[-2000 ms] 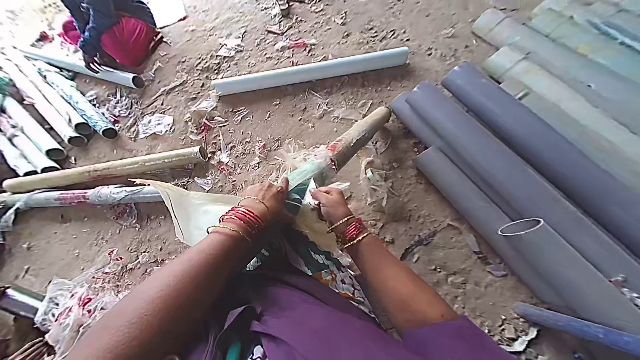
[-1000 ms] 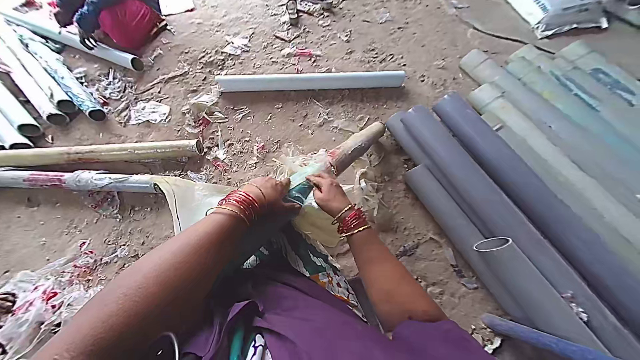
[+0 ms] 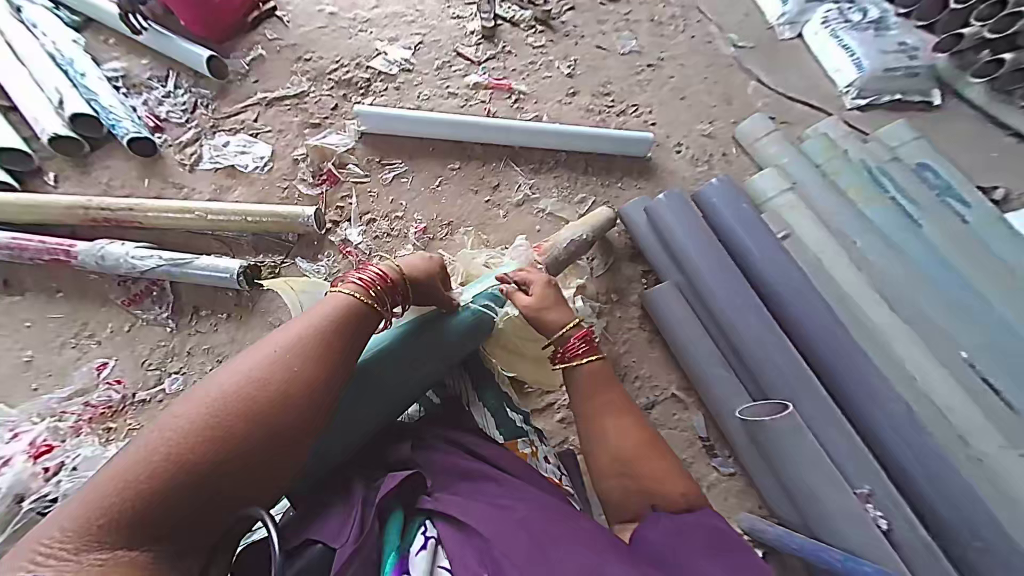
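A dark green pipe lies across my lap, its far end pointing up and right. My left hand is closed on pale plastic wrapping at the pipe's upper side. My right hand, close by on the right, pinches a strip of the same wrapping between thumb and fingers. Beyond the hands, a worn brownish pole sticks out in line with the green pipe. A loose cream sheet hangs below my right hand. Whether the pole and the green pipe touch is hidden.
Grey plastic pipes lie on the right, with greenish-grey ones beyond. A white pipe lies ahead. A yellowish pipe and a partly wrapped pipe are at left. Plastic scraps litter the dirt floor. A person in red sits at top left.
The green pipe shows more plainly between my arms. My hands remain at the wrapping, a little farther apart than a second ago. The view has shifted, showing more at the upper right.
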